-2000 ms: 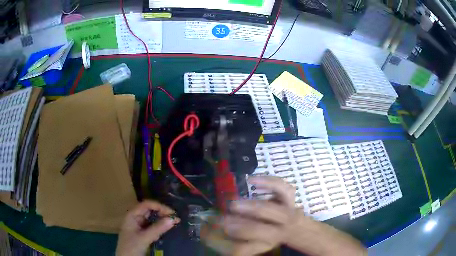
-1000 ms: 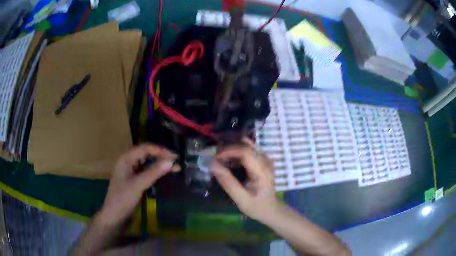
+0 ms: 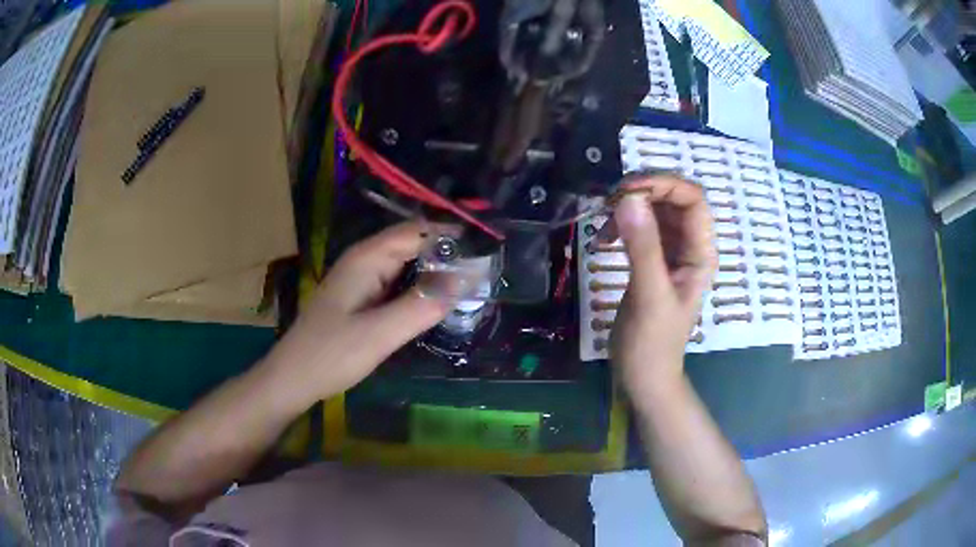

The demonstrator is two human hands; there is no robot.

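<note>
The black test fixture (image 3: 482,139) stands in front of me, with a red wire (image 3: 353,118) looped over its top. My left hand (image 3: 369,294) has its fingertips on the small clear nest cover (image 3: 455,276) at the fixture's front. A pale round part (image 3: 462,321) shows below the cover. My right hand (image 3: 661,251) is to the right of the fixture, above the module tray (image 3: 722,272). Its thumb and finger pinch a tiny thin strip (image 3: 621,199), likely a camera module. The fixture's metal linkage (image 3: 546,53) is at the top, blurred; its red grip is out of view.
Brown cardboard sheets (image 3: 198,230) lie left, with a dark ridged strip (image 3: 163,134) on them. Stacked trays (image 3: 43,128) stand far left, more (image 3: 845,64) at back right. Another module tray (image 3: 845,267) lies right. A green label (image 3: 476,425) is on the fixture's front. Yellow notes (image 3: 717,37) lie behind.
The red handle has swung up and back, then out of view as the view shifted. My left hand has moved right onto the nest cover. My right hand has left the handle and fixture front for the right side.
</note>
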